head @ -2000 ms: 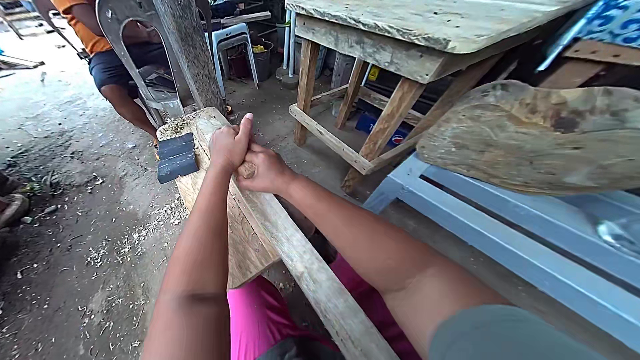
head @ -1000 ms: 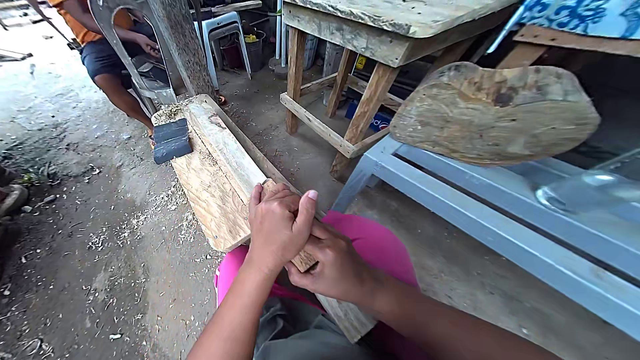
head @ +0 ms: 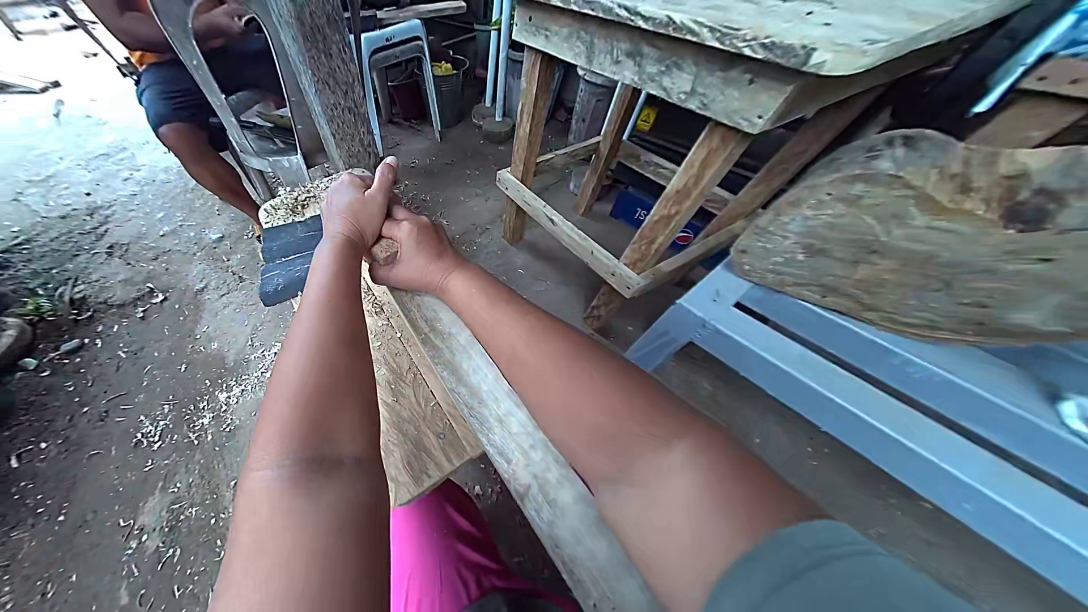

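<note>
My left hand [head: 359, 206] and my right hand [head: 418, 248] are together over the far part of a long pale wooden bar [head: 501, 421]. Both are closed on a small wooden piece [head: 385, 251]; its blunt end shows between them, and the rest is hidden. The bar slopes from the far end of a flat wooden board [head: 416, 425] toward my lap, between my forearms. A dark, creased sheet [head: 291, 259] lies over the board's far left edge, beside my left wrist. Pale shavings [head: 297, 202] are heaped at the board's far end.
A wooden post [head: 327, 85] and a metal chair frame [head: 297, 102] stand just beyond the board. Behind them sits another person [head: 191, 102]. To the right are a rough wooden table [head: 646, 64] and a grey bench [head: 816, 382] under a thick wood slab [head: 918, 238].
Since one second ago, both hands have moved away from my lap to the bar's far part, still on the wooden piece. Two seconds ago they were also near the far part.
</note>
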